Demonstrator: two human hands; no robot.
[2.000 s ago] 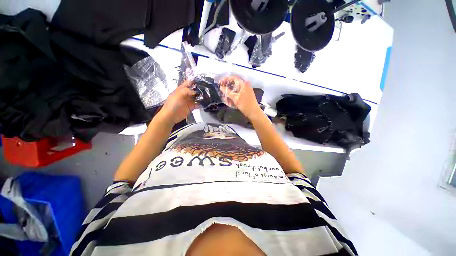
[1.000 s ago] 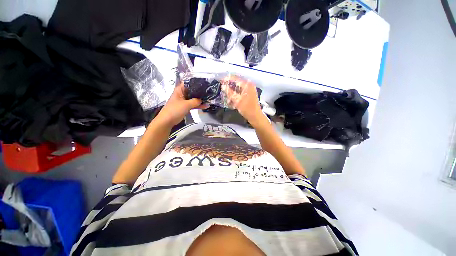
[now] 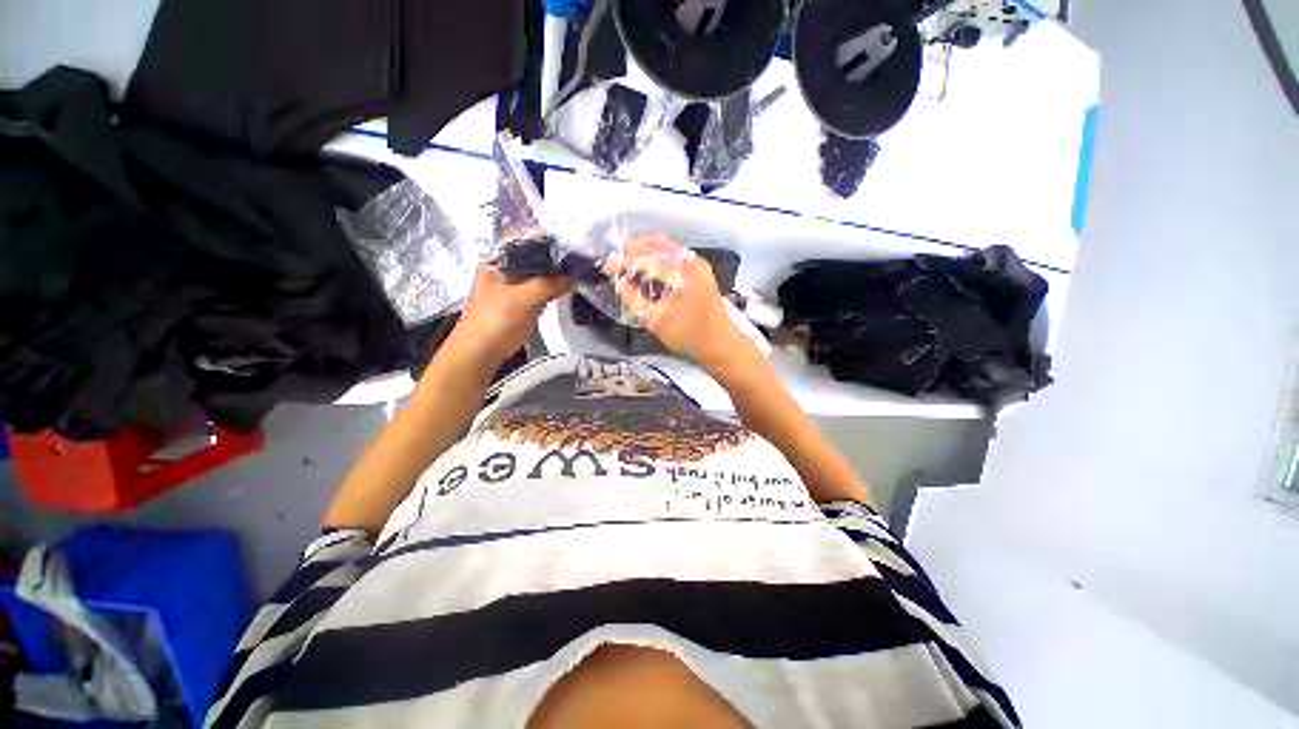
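My left hand is shut on a small bunch of black pieces over the near tray. My right hand is shut on a clear polybag, whose crinkled film covers its fingers. The bag's film reaches toward my left hand and meets the black pieces. Whether the pieces are partly inside the bag cannot be told. Dark cloth pieces lie in the tray, partly hidden below my hands.
A larger clear polybag lies at left beside a big black garment heap. A black fabric heap lies at right. Two black discs and several small dark bundles are at the far side. A red crate and blue crate stand below left.
The black pieces, earlier spread between both hands behind the film, are now bunched at my left hand. My right hand has moved slightly down with the bag's film. The view has shifted slightly.
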